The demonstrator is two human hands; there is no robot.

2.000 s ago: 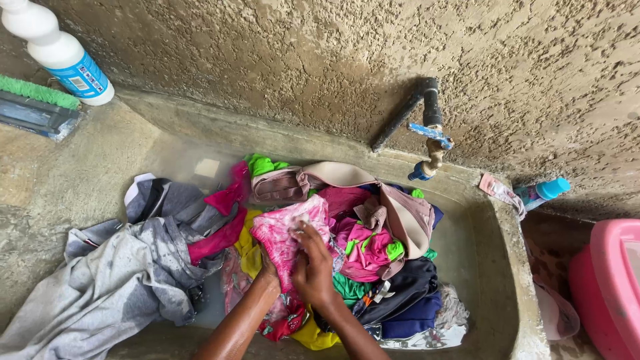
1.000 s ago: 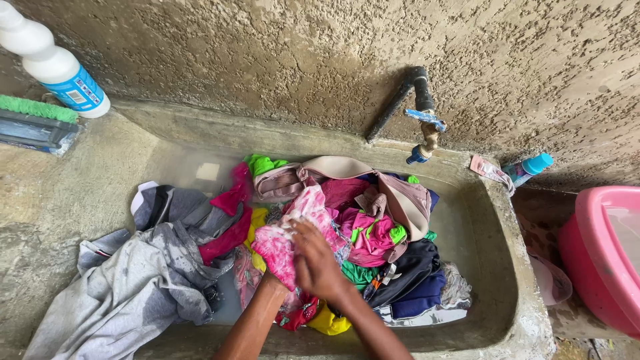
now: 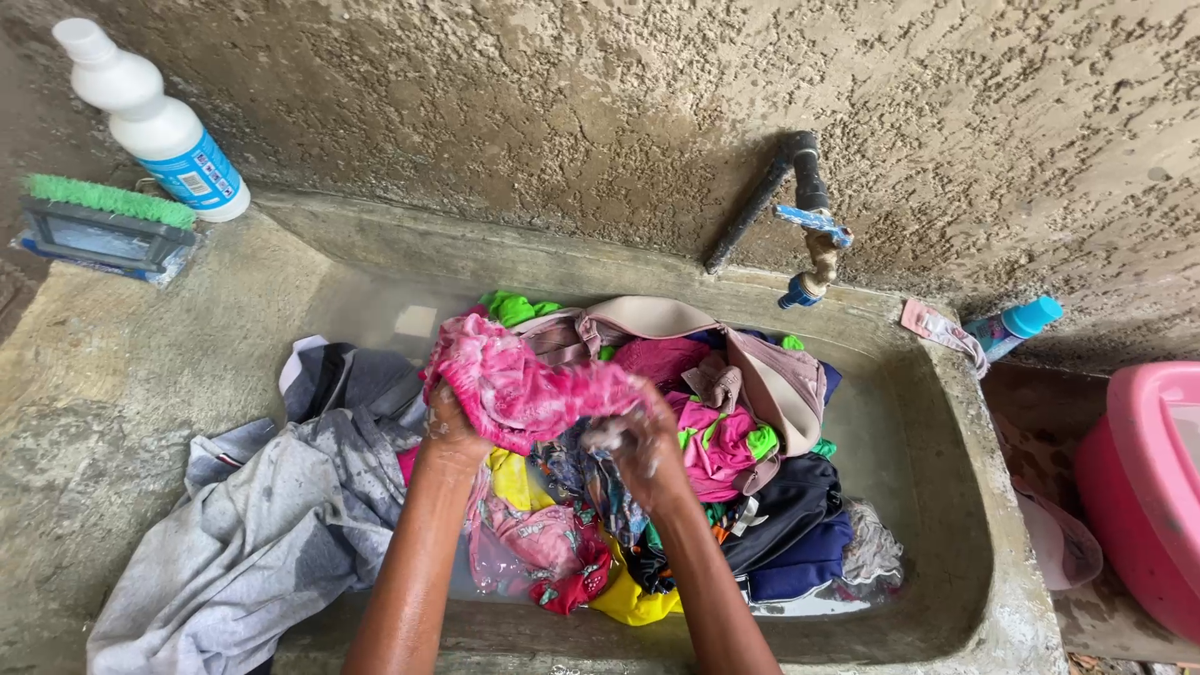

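A wet, soapy pink cloth garment (image 3: 525, 389) is stretched between my two hands above the pile in the concrete sink. My left hand (image 3: 455, 422) grips its left part from below, with the cloth hiding most of the fingers. Suds cover my right hand (image 3: 642, 445), which holds the narrower right end. Beneath lie mixed wet clothes: a beige strap-like garment (image 3: 656, 319), a magenta and green piece (image 3: 717, 445), a yellow cloth (image 3: 633, 600) and a black garment (image 3: 792, 516). A grey garment (image 3: 272, 525) drapes over the sink's left side.
On the left ledge stand a white plastic bottle (image 3: 173, 141) and a green-bristled brush (image 3: 108, 220). A tap (image 3: 816, 244) juts from the rough wall over the sink (image 3: 994, 487). Right of it are a blue-capped bottle (image 3: 1012, 328), a small pink cloth (image 3: 942, 333) and a pink basin (image 3: 1144, 487).
My hands, close together on the pink garment before, have moved apart with it stretched between them. The garment is now lifted up and to the left, showing more clothes below.
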